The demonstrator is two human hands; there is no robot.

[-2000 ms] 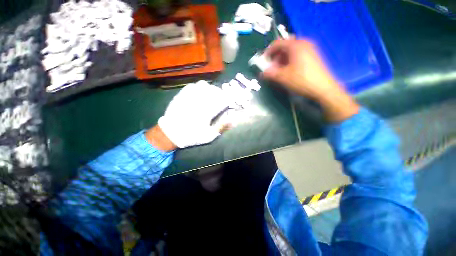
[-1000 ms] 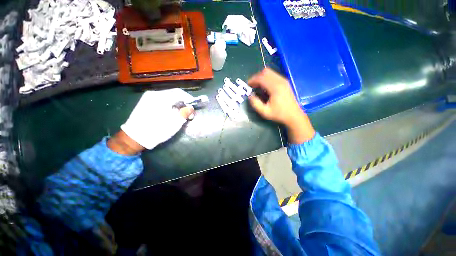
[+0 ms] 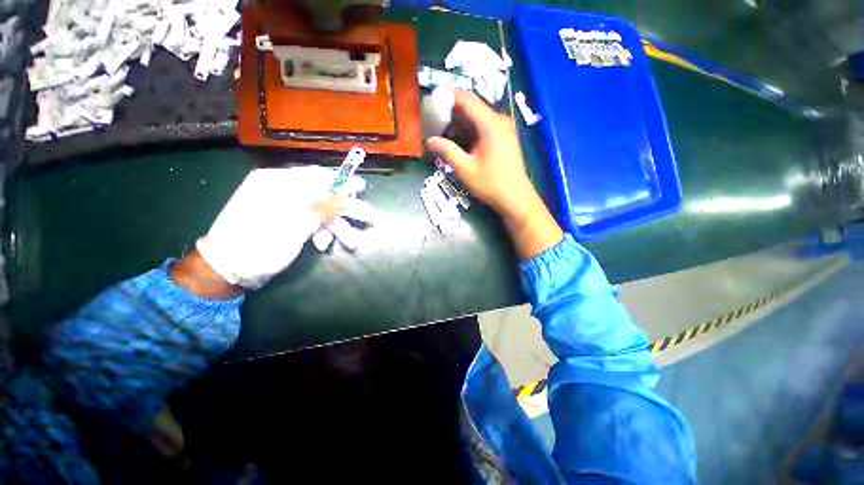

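Observation:
My left hand (image 3: 275, 220), in a white glove, holds a narrow white plastic part (image 3: 349, 170) with a greenish strip between thumb and fingers, its tip pointing up toward the fixture. My bare right hand (image 3: 488, 156) is at the whitish glue bottle (image 3: 439, 109), fingers beside it; whether it grips the bottle cannot be told. Several white parts (image 3: 441, 202) lie in a group on the green mat, partly under my right hand. The silvery-white fixture (image 3: 327, 71) sits on the orange press base (image 3: 407, 95).
A dark tray heaped with white parts (image 3: 85, 66) is at the upper left. A blue tray (image 3: 611, 142) on the right holds tight rows of assemblies (image 3: 595, 47) at its far end. A crumpled white wipe (image 3: 478, 66) lies behind the bottle. A small white piece (image 3: 526, 109) lies beside the blue tray.
My right hand has moved from the group of parts up to the bottle. My left hand now holds its part pointing upward, with the fingers more spread.

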